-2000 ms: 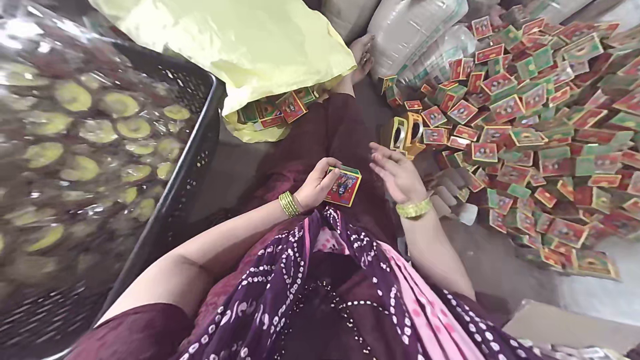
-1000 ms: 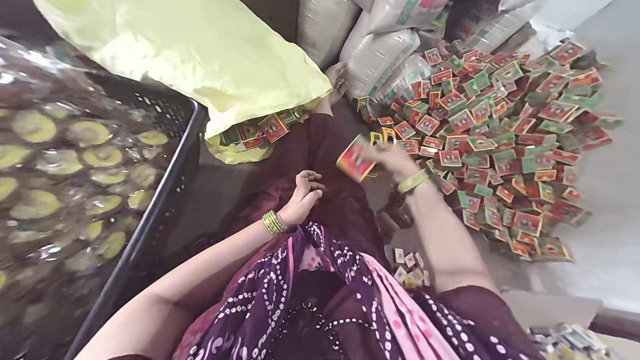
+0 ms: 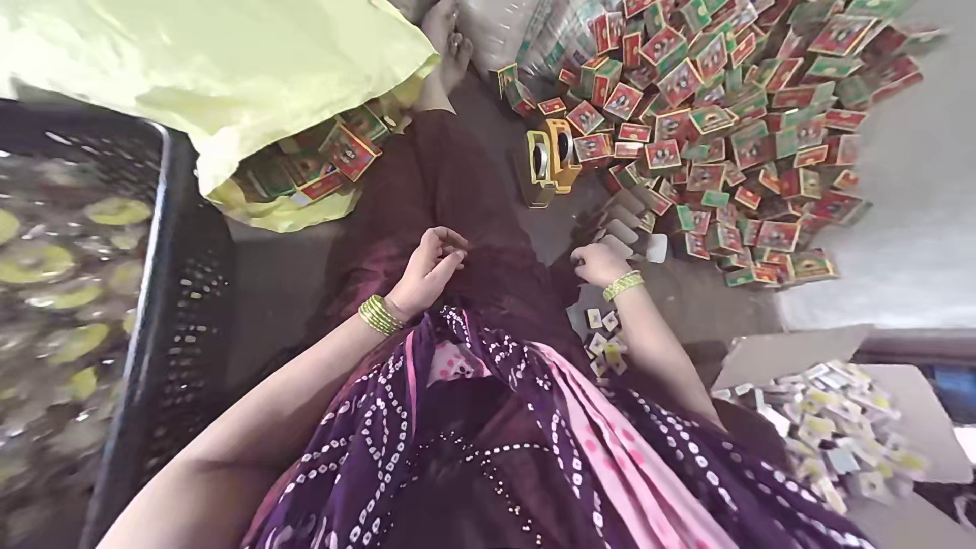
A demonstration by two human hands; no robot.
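Note:
My left hand point(image 3: 428, 271) hovers over my lap with its fingers loosely curled and nothing visible in it. My right hand point(image 3: 600, 264) is low at the right of my legs, its fingers bent beside some pale flat pieces point(image 3: 621, 231); whether it grips one cannot be told. Just below it lie small white and yellow packets point(image 3: 606, 343) on the floor. Two yellow tape-like rolls or dispensers point(image 3: 550, 162) stand above my right hand. A large heap of small red and green printed boxes point(image 3: 709, 137) spreads at the upper right.
A black plastic crate point(image 3: 152, 305) with clear-wrapped, yellow-green round items fills the left. A pale yellow plastic bag point(image 3: 252, 69) lies above it, with red and green boxes point(image 3: 324, 164) at its mouth. An open cardboard box point(image 3: 915, 396) of small white and yellow packets stands lower right.
The red and green box that my right hand held a second ago is out of that hand, which has moved down beside the pale pieces. My left hand stays over my lap.

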